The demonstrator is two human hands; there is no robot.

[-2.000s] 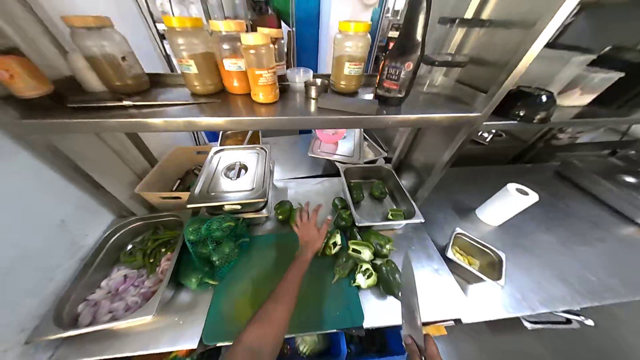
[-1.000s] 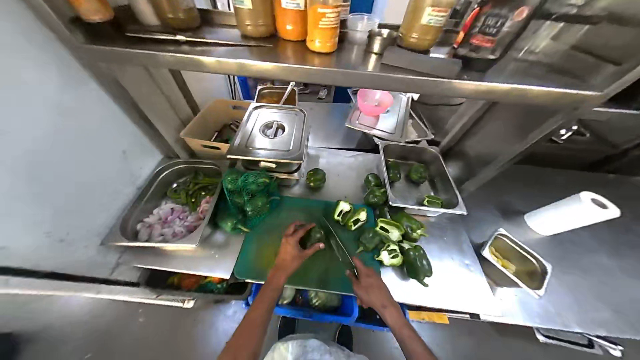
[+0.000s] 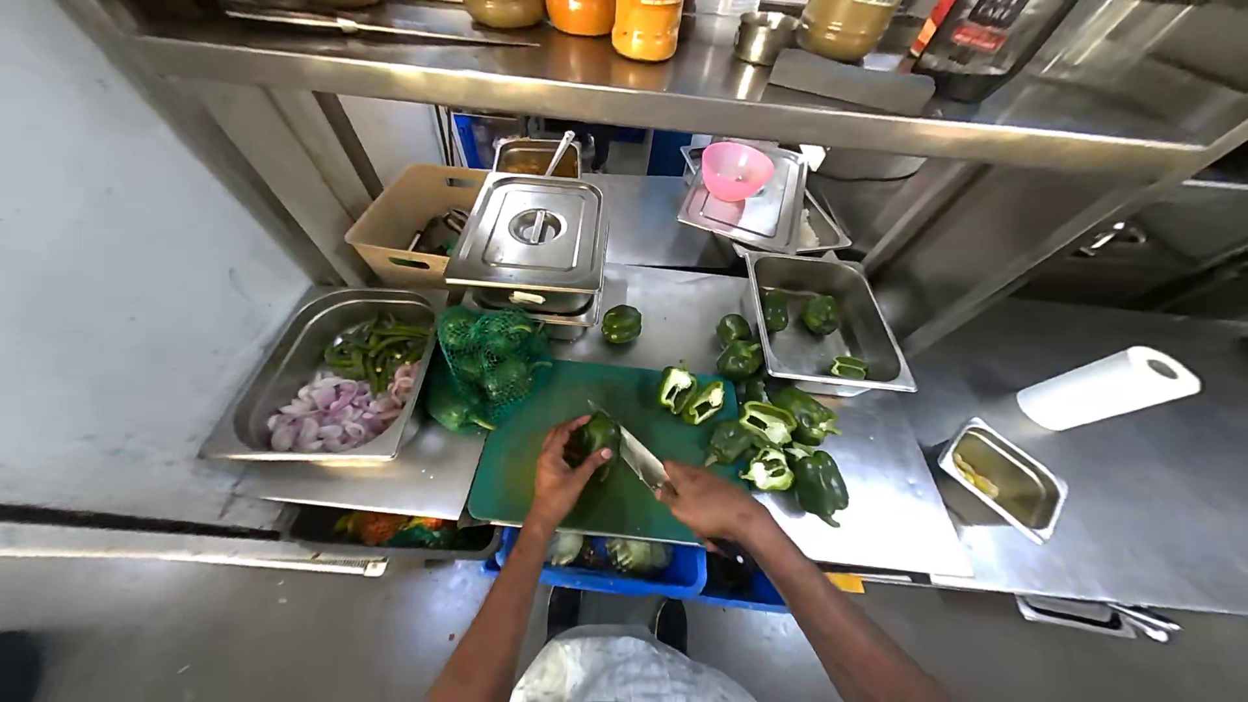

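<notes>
My left hand [image 3: 564, 472] grips a green bell pepper [image 3: 593, 439] over the green cutting board [image 3: 526, 492]. In my right hand [image 3: 707, 499] is a kitchen knife [image 3: 641, 458], its blade against the right side of that pepper; how deep it sits I cannot tell. Two cut pepper halves [image 3: 690, 395] lie at the board's upper right. Beside them, at the right edge, several whole and cut peppers [image 3: 770, 424] are piled. One whole pepper [image 3: 621, 324] stands behind the board. A green net bag of peppers [image 3: 492, 361] rests at the board's upper left.
A steel pan [image 3: 224, 434] with sliced onions and green chillies stands left. Behind are a lidded steel container [image 3: 531, 234] and a beige bin [image 3: 390, 214]. A steel pan [image 3: 814, 375] with several peppers is at right, near a paper roll [image 3: 1087, 392]. A steel shelf [image 3: 585, 97] with jars crosses above.
Two seconds ago my left hand reached across the board towards the peppers behind it, and the knife was off to the right. Now both hands meet at a pepper over the board. The view has tilted down.
</notes>
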